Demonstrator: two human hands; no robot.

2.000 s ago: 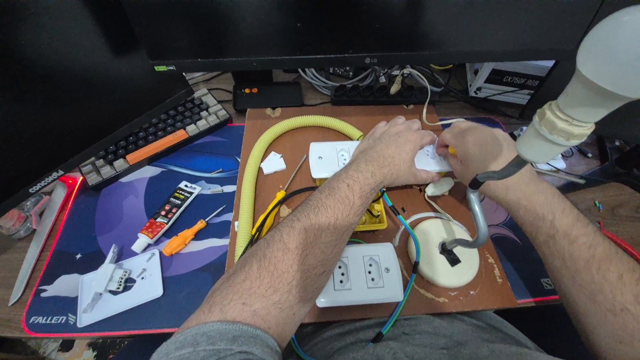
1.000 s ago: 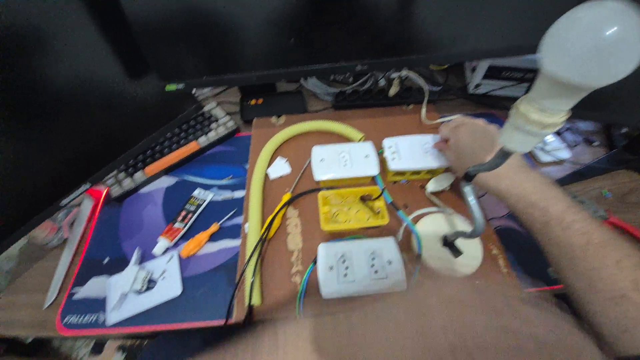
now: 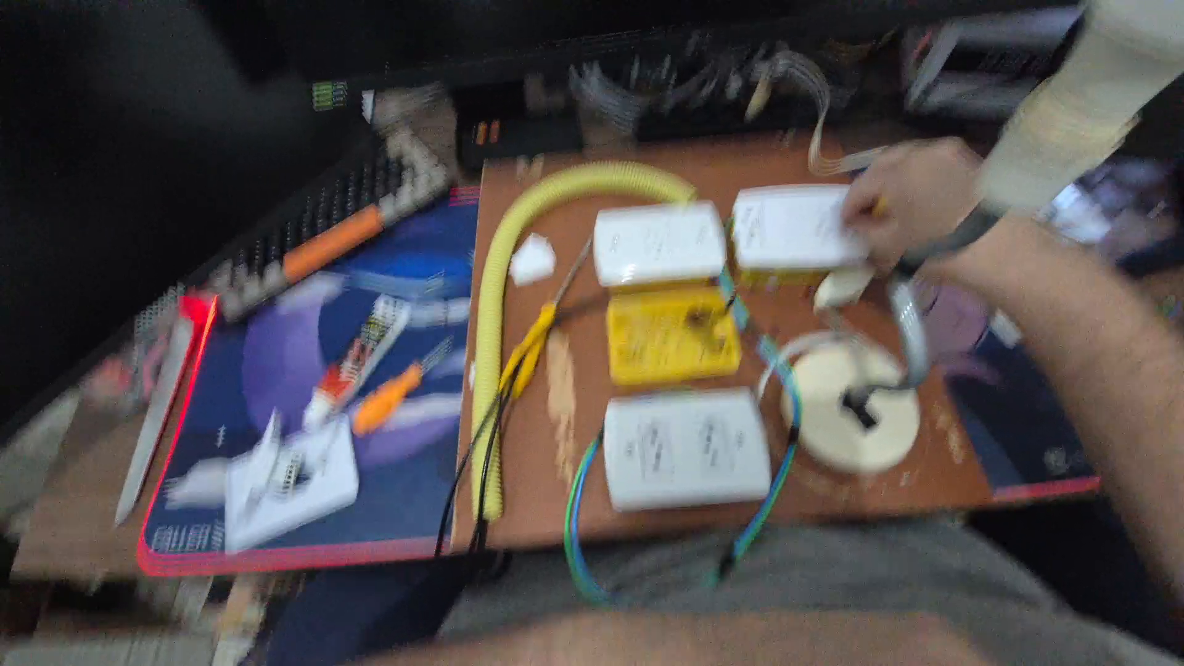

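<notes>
My right hand [image 3: 911, 199] is at the right end of the upper right white cover plate [image 3: 795, 227], closed around a small yellow-orange piece, perhaps a screwdriver handle. A blurred forearm crosses the bottom edge, but my left hand itself is out of view. To the left of that plate is another white cover plate [image 3: 659, 244]. Below it lies a yellow electrical box [image 3: 673, 338] with dark wire ends inside. A white double-socket plate [image 3: 686, 449] sits lowest, with green and blue wires [image 3: 575, 518] looping beside it. The view is blurred.
A brown board [image 3: 546, 481] carries yellow corrugated conduit [image 3: 492, 342] and a round cream base [image 3: 856, 402]. A light bulb holder [image 3: 1054, 139] rises at right. An orange screwdriver [image 3: 387, 398], a tube [image 3: 361, 356] and a loose white plate [image 3: 291, 481] lie on the mouse pad [image 3: 407, 513].
My left hand has left the upper right plate, where it was two seconds ago, and has gone out of view at the bottom. My right hand stays at that plate.
</notes>
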